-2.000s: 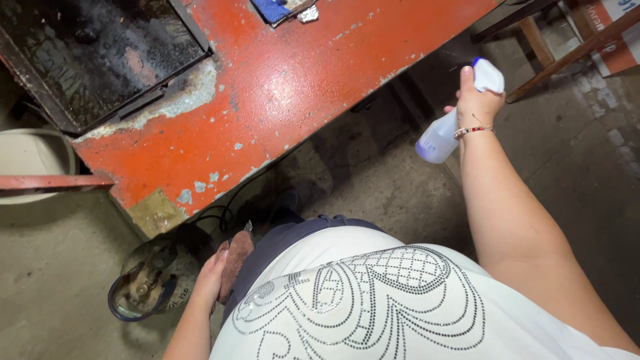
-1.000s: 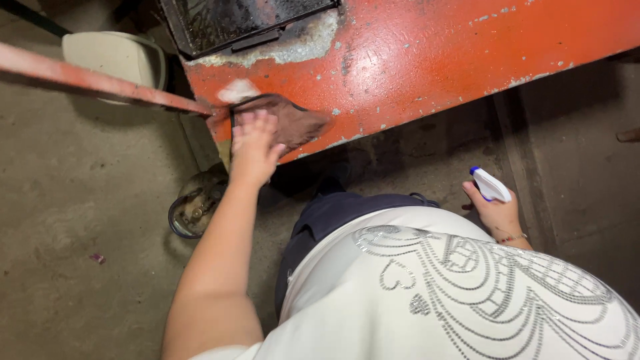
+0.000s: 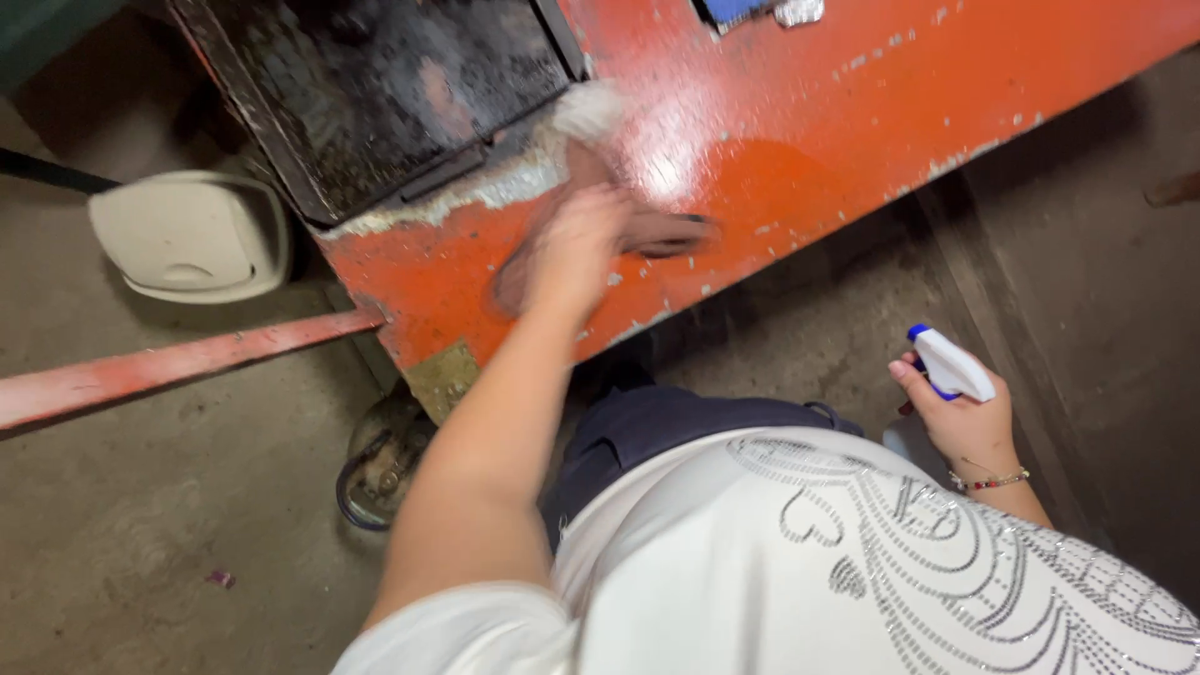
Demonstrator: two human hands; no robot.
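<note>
My left hand (image 3: pixel 583 239), blurred, presses a brown cloth (image 3: pixel 656 230) on the orange painted metal surface (image 3: pixel 797 159), just below a blackened griddle (image 3: pixel 394 94). Parts of the cloth spread out on both sides of the fingers. A blurred whitish patch lies beyond the cloth at the griddle's corner. My right hand (image 3: pixel 970 417) is closed around the neck of a spray bottle with a white and blue trigger head (image 3: pixel 952 364), away from the surface at the right. Most of the bottle's body is hidden by the hand and shirt.
A beige plastic bin (image 3: pixel 187 239) stands at the left, above a red metal bar (image 3: pixel 187 356) that joins the surface's corner. Below that corner sits a round metal object (image 3: pixel 382 469), perhaps a gas cylinder. A blue item (image 3: pixel 731 11) and crumpled foil (image 3: pixel 800 11) lie at the top.
The left hand, low beside my body with the cloth two seconds ago, is now on the orange surface and has moved from its corner toward the griddle. The right hand still holds the spray bottle.
</note>
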